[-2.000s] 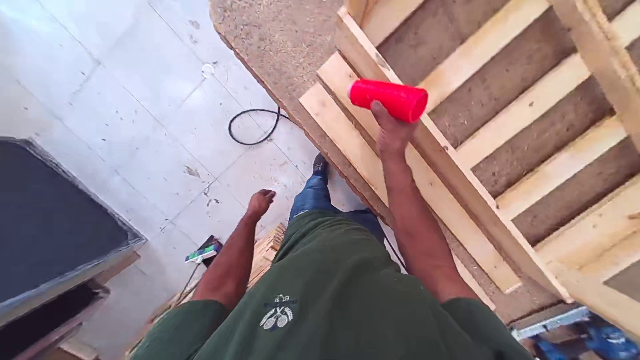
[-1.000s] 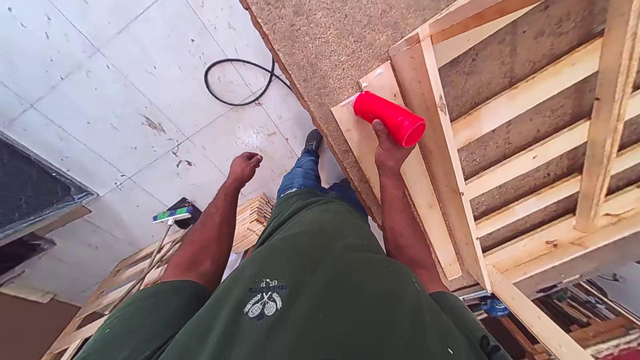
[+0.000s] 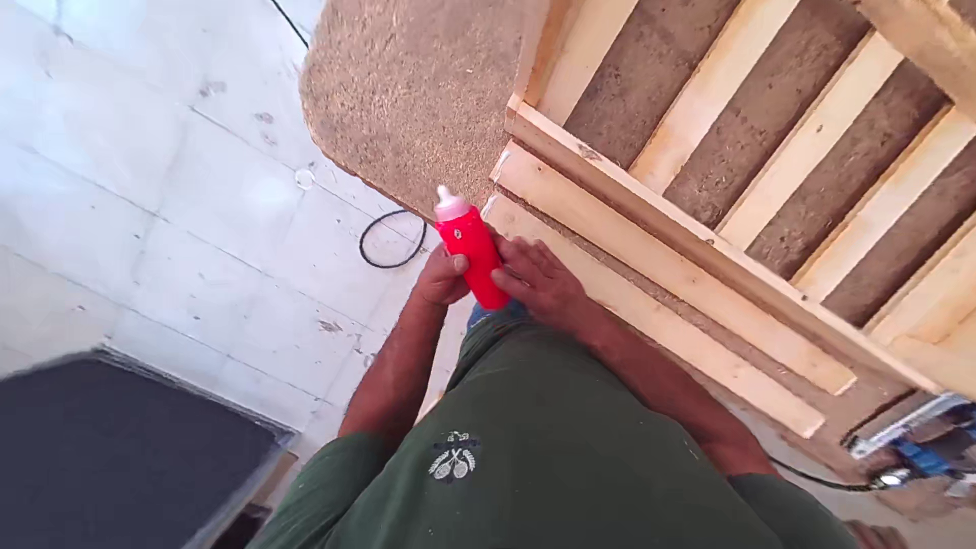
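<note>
A red plastic squeeze bottle (image 3: 476,259) with a pale nozzle is tilted upward in front of my body, nozzle away from me. My left hand (image 3: 444,276) grips its left side, thumb across the front. The right hand (image 3: 538,280) lies against the bottle's right side with its fingers stretched out, so how firmly it holds cannot be told. Just right of my hands, two loose wooden slats (image 3: 656,313) (image 3: 671,263) lie side by side on the particleboard tabletop (image 3: 396,99), beside a slatted wooden frame (image 3: 709,238).
A dark-topped table or box (image 3: 130,450) stands at the lower left on the tiled floor (image 3: 213,229). A black cable loop (image 3: 362,244) lies near the tabletop's edge. A blue-and-metal tool or clamp (image 3: 915,450), partly cut off, is at the lower right.
My left hand, empty before, has come over to the red bottle. The bottle has moved from above the slats to in front of me, and its nozzle now shows. The view has shifted.
</note>
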